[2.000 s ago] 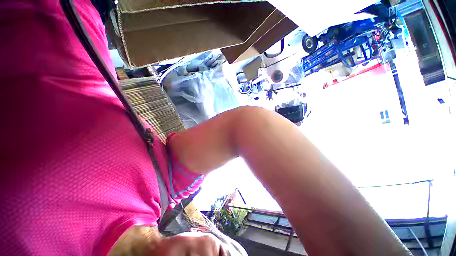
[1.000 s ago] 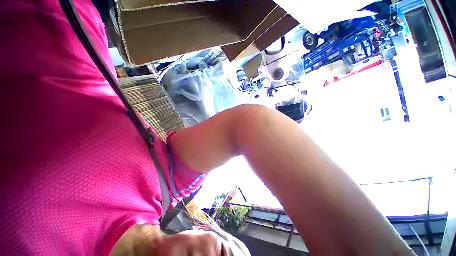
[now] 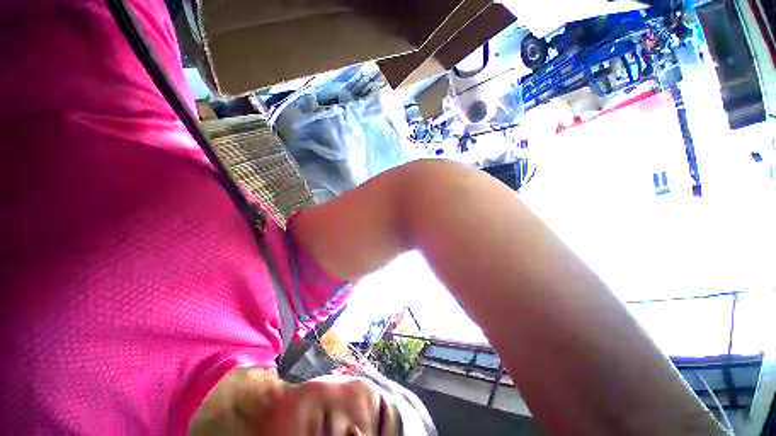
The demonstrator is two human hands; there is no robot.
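No hand is in view. A person in a pink shirt (image 3: 153, 255) with a dark strap (image 3: 183, 119) across it fills the left side, seen very close. A bare, bent arm (image 3: 510, 255) comes out of the pink sleeve (image 3: 315, 277) and runs off the bottom right edge, so its hand is cut off. I cannot tell which arm it is. An open brown carton (image 3: 306, 47) is at the top, and its contents are hidden.
A stack of flat cardboard (image 3: 259, 162) stands beside the shirt. Clear plastic wrapping (image 3: 345, 145) lies next to it. A blue-framed vehicle (image 3: 587, 68) is at the top right, against an overexposed street. A plant (image 3: 396, 358) and railings are at the bottom.
The view has shifted slightly, so the carton and street objects sit a little higher in the picture. More of the person's head shows at the bottom. The arm keeps nearly the same bent pose.
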